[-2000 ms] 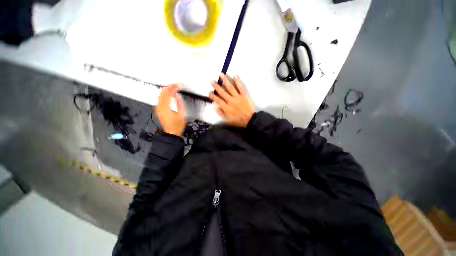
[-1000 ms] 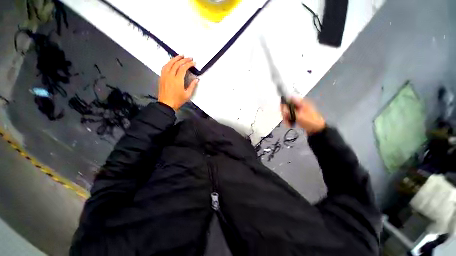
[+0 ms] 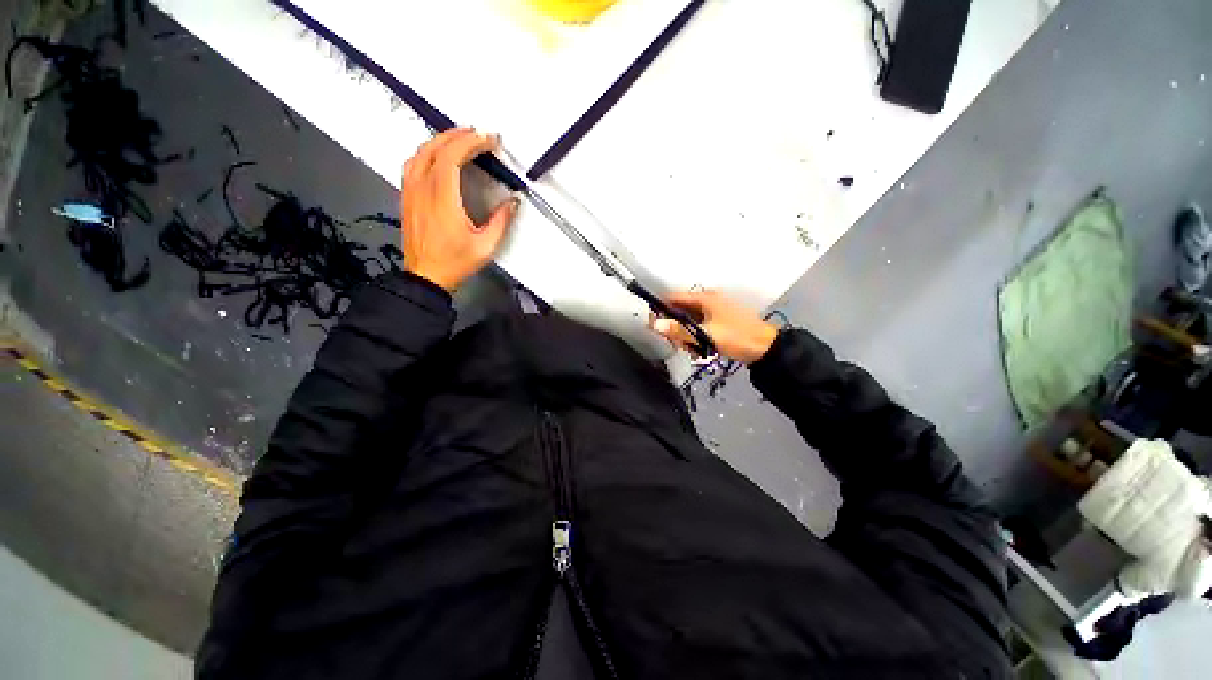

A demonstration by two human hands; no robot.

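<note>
My right hand (image 3: 714, 327) is closed around the black handles of the shears (image 3: 580, 239). Their silver blades point up and left to the dark fabric edge beside my left hand. My left hand (image 3: 449, 209) rests at the table's near edge, fingers curved over the dark fabric panel (image 3: 386, 83); whether it grips the cloth is hard to tell. The panel shows as thin dark strips beside the white paper pattern (image 3: 512, 73). The yellow tape roll (image 3: 574, 7) is cut off by the top edge.
A flat black rectangle, perhaps a smartphone (image 3: 926, 53), lies near the right edge of the white table (image 3: 744, 173), with a dark cord beside it. Black trimmings (image 3: 286, 253) lie on the floor at left. A green sheet (image 3: 1067, 312) and a white bundle (image 3: 1146, 505) are at right.
My left hand has gone from the table corner area to the fabric edge. My right hand has taken the shears off the table and brought them left, blades now at the fabric.
</note>
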